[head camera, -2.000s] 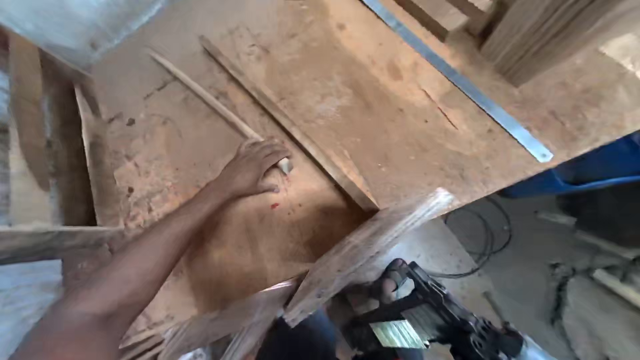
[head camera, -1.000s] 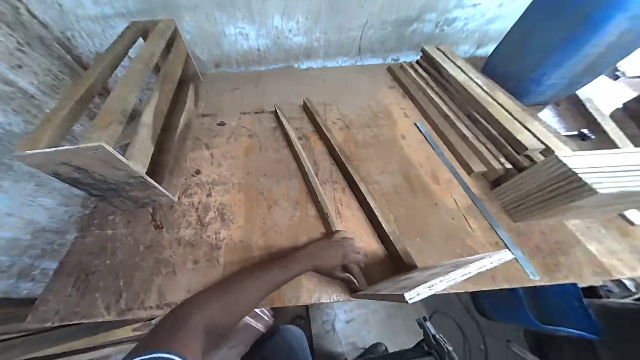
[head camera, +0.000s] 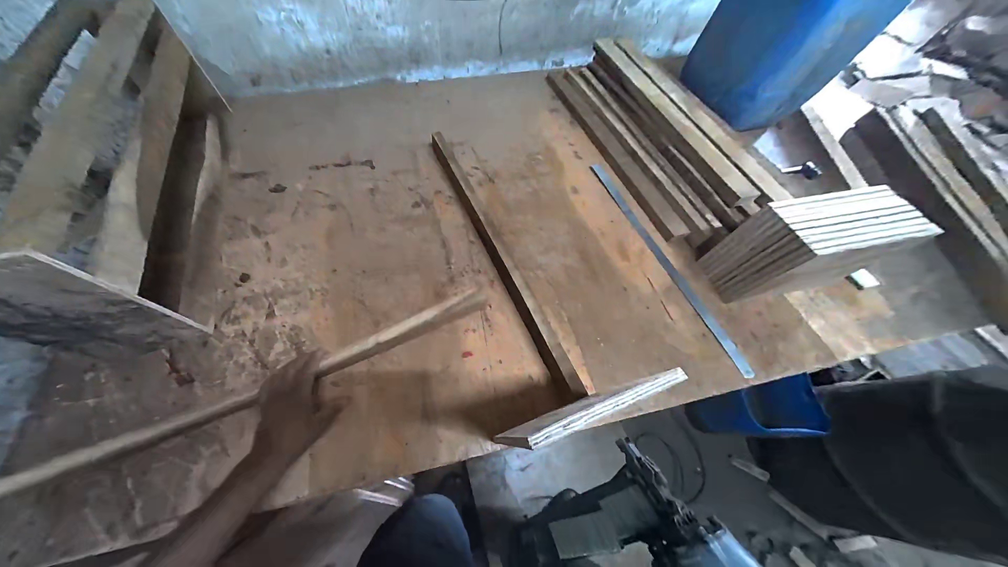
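My left hand point(head camera: 295, 405) is closed around a long wooden strip point(head camera: 386, 340), which slants from the lower left towards the middle of the bench. A second, darker wooden strip point(head camera: 504, 268) lies on the bench to its right, its near end against a plywood piece point(head camera: 598, 409) at the front edge. Below that edge is a nail gun point(head camera: 622, 512), black and grey and partly cut off by the frame. I cannot make out my right hand.
A slatted wooden frame point(head camera: 118, 181) stands at the left. On the right are a steel ruler point(head camera: 669, 268), stacked wooden strips point(head camera: 669, 134), a stack of plywood pieces point(head camera: 819, 236) and a blue barrel point(head camera: 787, 55). A blue plastic item point(head camera: 776, 409) is beyond the bench's front edge.
The strip in my left hand, which lay roughly alongside the darker strip, has swung away to the left. My left hand has moved left with it. The view has shifted considerably since the oldest frame.
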